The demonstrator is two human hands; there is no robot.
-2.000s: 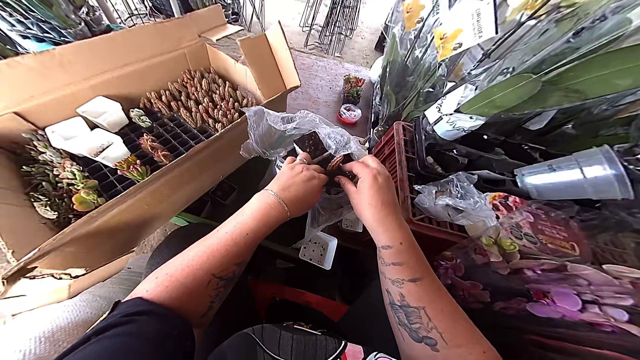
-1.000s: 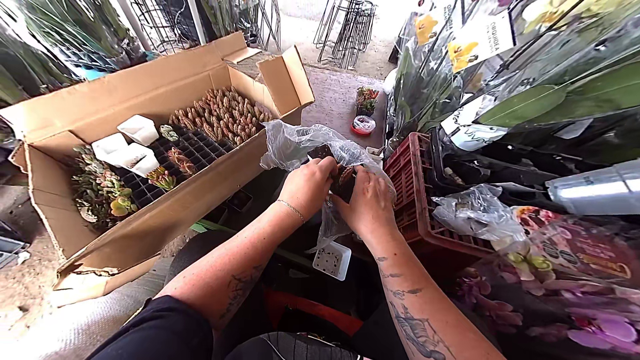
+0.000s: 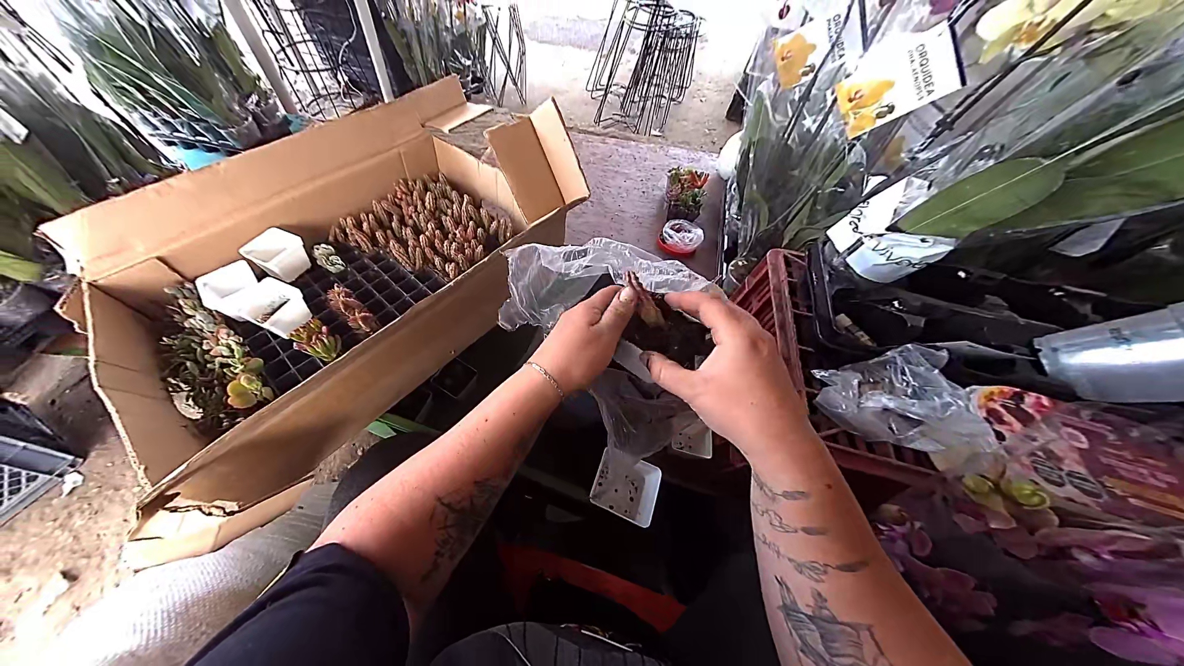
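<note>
Over a clear plastic bag, my left hand pinches a small reddish succulent between thumb and forefinger. My right hand is beside it, thumb and fingers apart around dark potting soil. Whether its fingers touch the soil cannot be told. Part of a white pot shows beneath the soil, mostly hidden by the hands and bag. Lower down, a white square pot shows its inside, specked with soil.
At left, a cardboard box holds a black cell tray of succulents and white pots. A dark red plastic crate stands at right, beside wrapped orchids. Small potted plants and a red-and-white container stand beyond the bag.
My right hand has opened out from its closer grasp, and the reddish succulent and dark soil between my hands show more plainly.
</note>
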